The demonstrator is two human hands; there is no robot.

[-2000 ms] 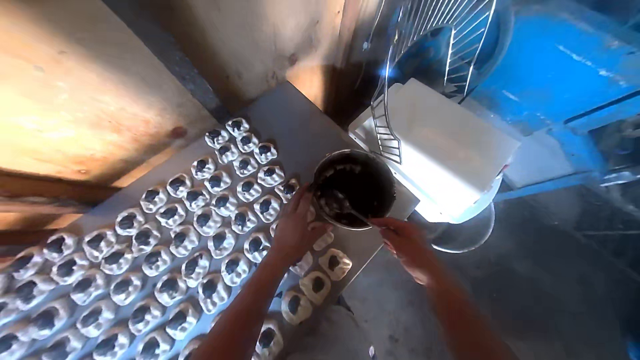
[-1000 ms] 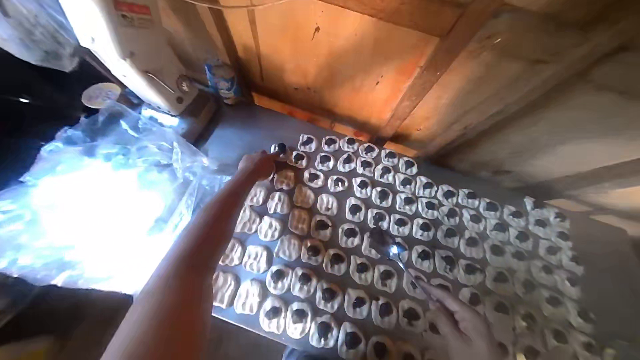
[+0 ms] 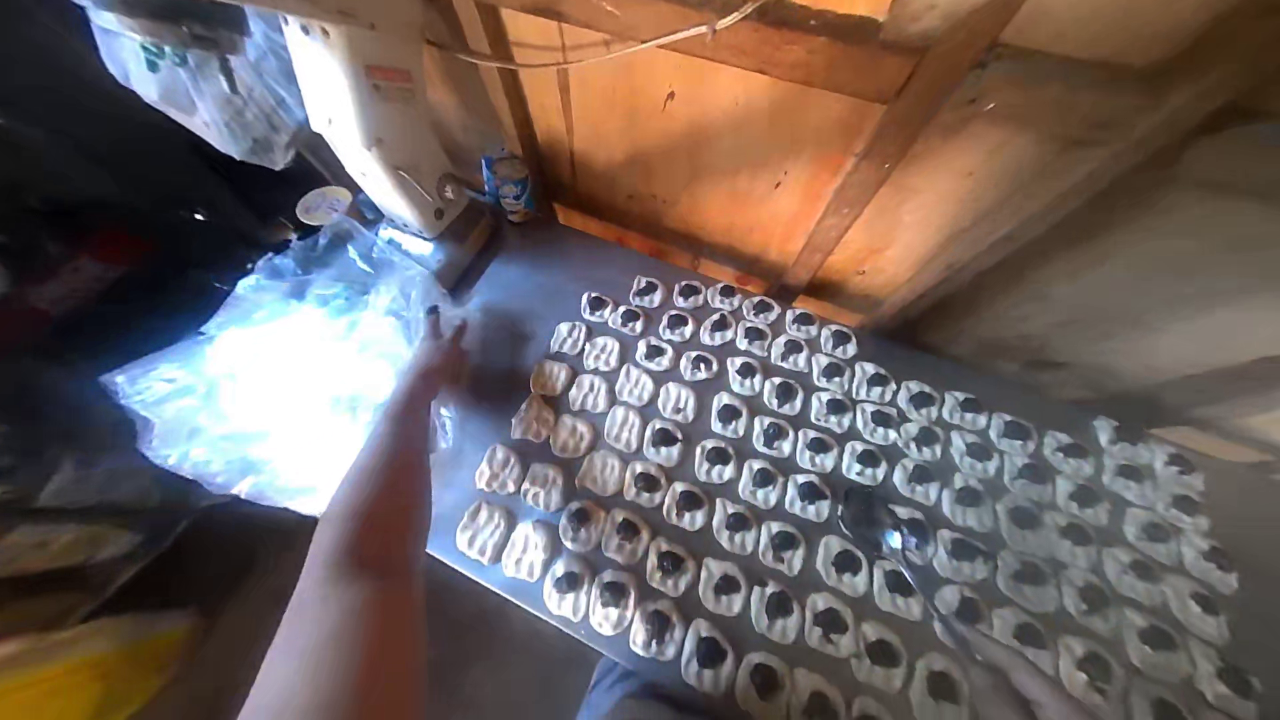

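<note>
Rows of flattened dough pieces (image 3: 730, 415) lie on a grey table (image 3: 520, 265), most topped with a dark filling; several at the left end are bare. My left hand (image 3: 440, 350) hovers near the table's left end beside the plastic sheet, left of the dough, with fingers apart and a small dark bit at a fingertip. Low at the right, my right hand (image 3: 1010, 675), partly cut off by the frame edge, grips a metal spoon (image 3: 895, 540). Dark filling sits by the spoon's bowl, over the dough rows.
A brightly lit clear plastic sheet (image 3: 290, 380) lies left of the table. At the back left stand a white machine (image 3: 365, 110) and a blue can (image 3: 508, 185). A wooden wall (image 3: 700, 140) runs behind, with a cable (image 3: 620, 48) across it.
The view has swung to the table's other end; the bowl of dark filling seen earlier is out of view. Since one second ago, my left hand has moved left, off the dough rows.
</note>
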